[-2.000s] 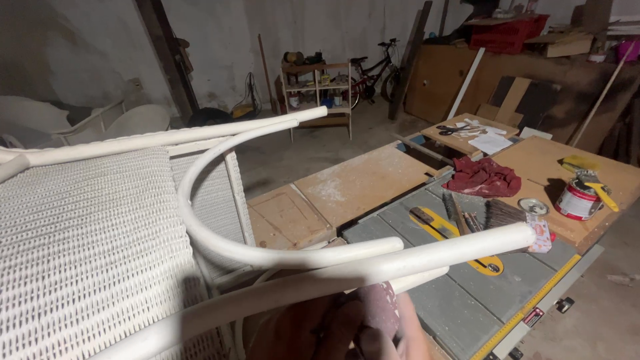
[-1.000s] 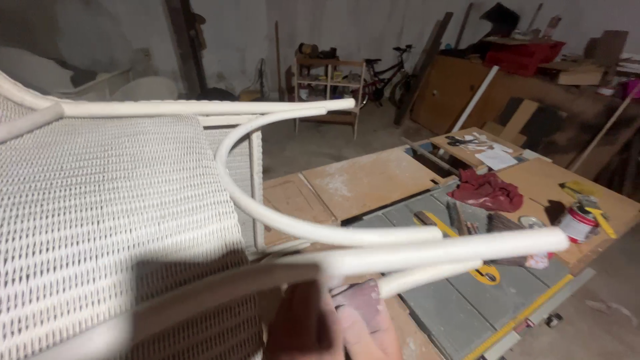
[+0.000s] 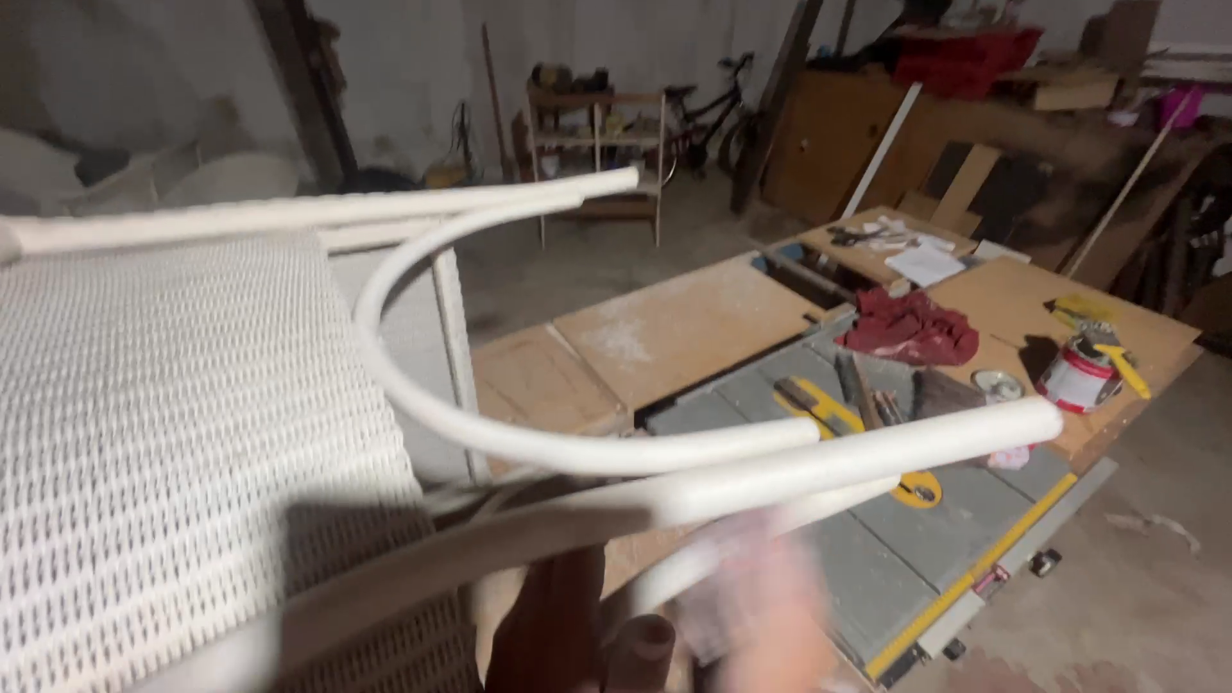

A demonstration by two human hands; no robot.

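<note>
A white wicker chair lies tipped over, with its round legs and a curved brace pointing right. My right hand, strongly blurred, is at the lower white rod under the nearest leg. Between its fingers and that rod is a mauve-brown piece, apparently sandpaper. My left hand is dark in shadow just left of it, below the same leg; its grip cannot be made out.
Beneath the legs stands a grey table saw with a yellow-marked rail. Wooden side tables hold a dark red cloth, an open paint can with a yellow-handled brush, and paper. A shelf and bicycle stand behind.
My right hand has moved along the lower rod, away from the chair, since one second ago. The view has shifted slightly.
</note>
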